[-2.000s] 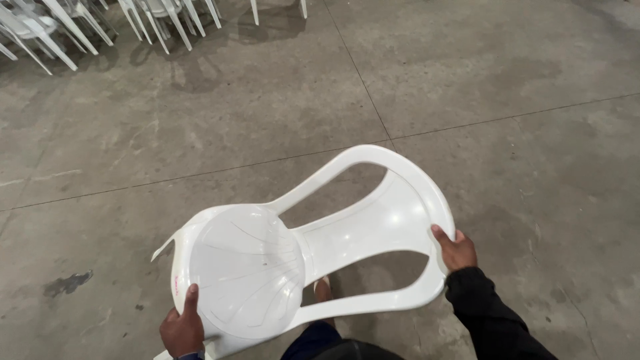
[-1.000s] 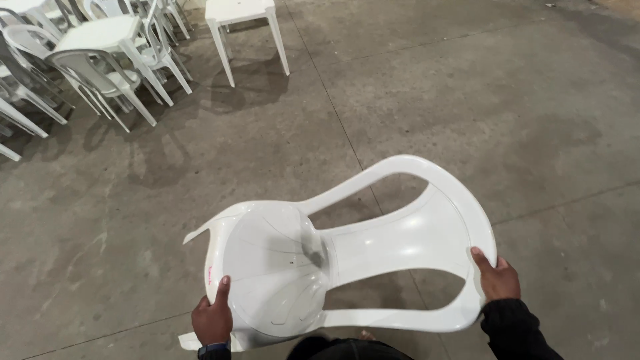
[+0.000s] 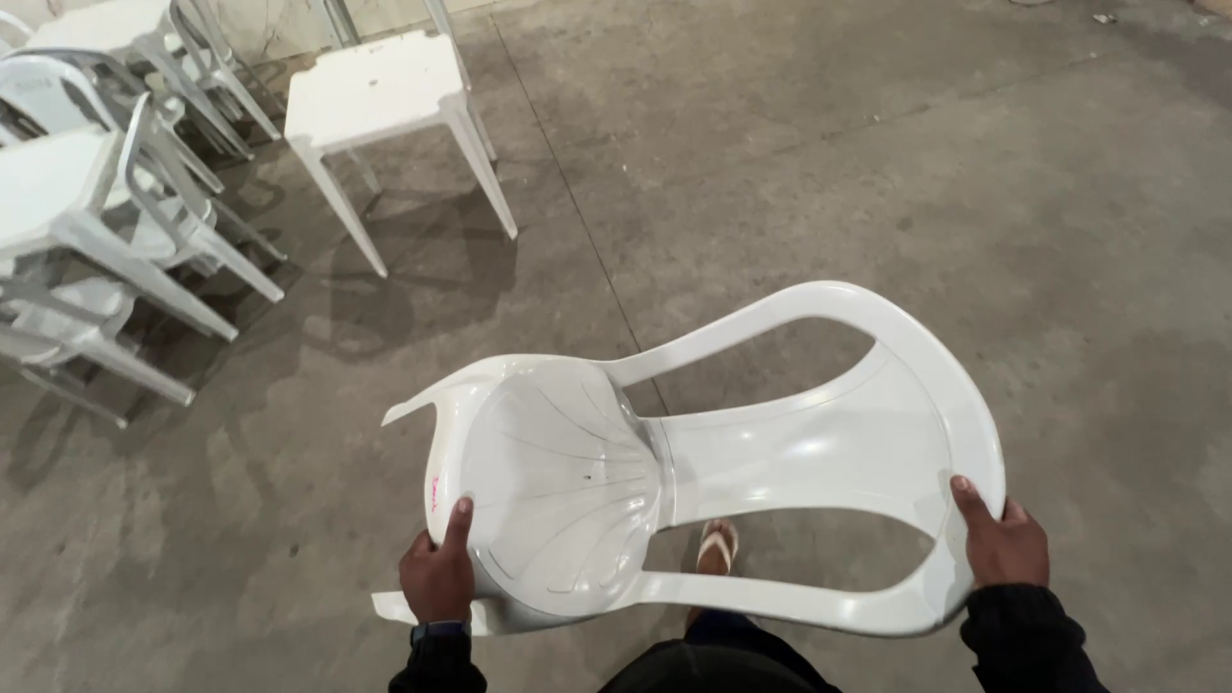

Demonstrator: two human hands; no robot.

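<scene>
A white plastic chair (image 3: 808, 443) is held off the floor in front of my body, its seat to the left and its backrest to the right. My left hand (image 3: 438, 573) grips the front edge of the seat, thumb on top, beside a small red marking. At the top rim of the backrest, my right hand (image 3: 1004, 539) is closed on the plastic with its thumb on the upper face. The fingers of both hands are partly hidden under the chair. Two of its legs show at the left.
A white plastic table (image 3: 375, 91) stands on the concrete floor (image 3: 818, 183) at the upper left. Farther left are more white tables (image 3: 48, 183) with several white plastic chairs (image 3: 173, 217) around them. My sandalled foot (image 3: 717, 549) shows through the gap beside the backrest.
The view has swung toward the tables and chairs at the left, which now show larger and farther into the frame. Both hands have kept hold of the chair.
</scene>
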